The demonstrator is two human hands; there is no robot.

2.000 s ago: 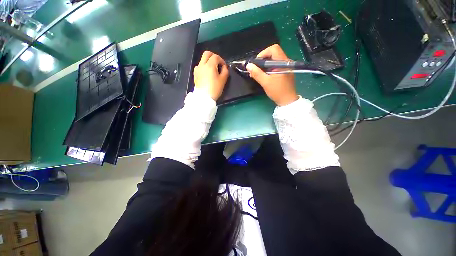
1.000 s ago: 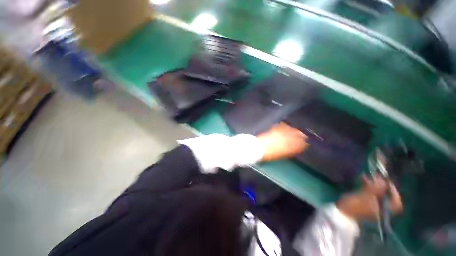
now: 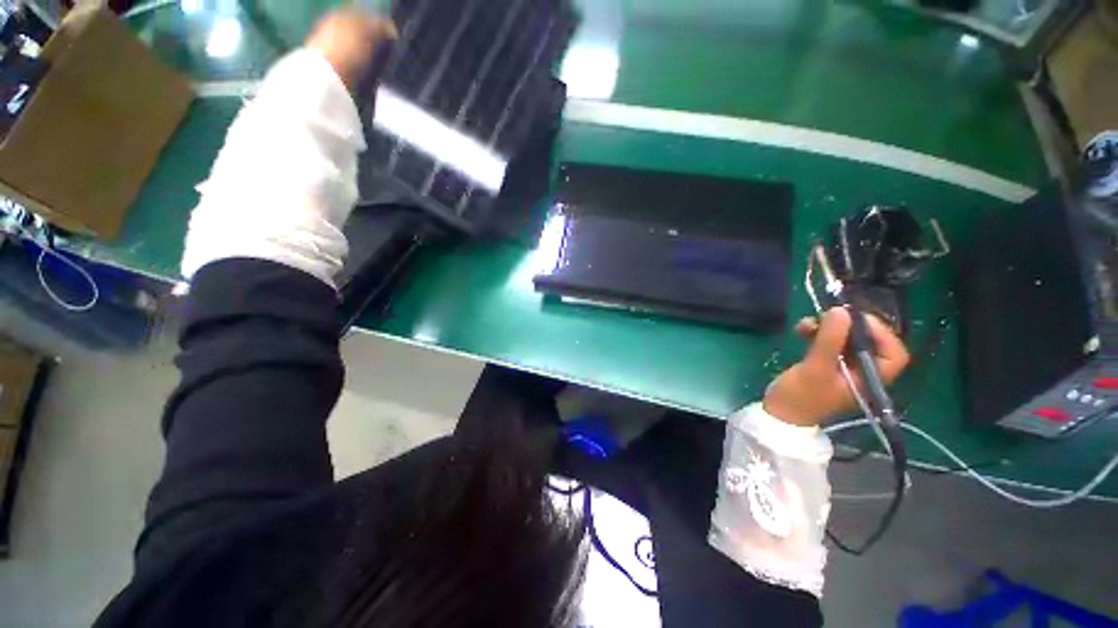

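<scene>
My left hand is at the upper left, blurred, at the left edge of a glossy black solar panel with pale grid lines; its fingers appear to grip the edge. That panel is tilted over other dark panels. My right hand holds the dark soldering iron upright-pointing, its tip end close to the black iron stand. A flat black panel lies on the bench in front of me, with no hand on it.
The black soldering station with red displays stands at the right. A pale tube loops along the bench's front edge. An open brown carton is at the far left. A blue stool is on the floor at lower right.
My left hand has moved from the centre panel to the upper left, where a grid-lined panel is now raised. My right hand has moved the iron from the panel to beside the stand.
</scene>
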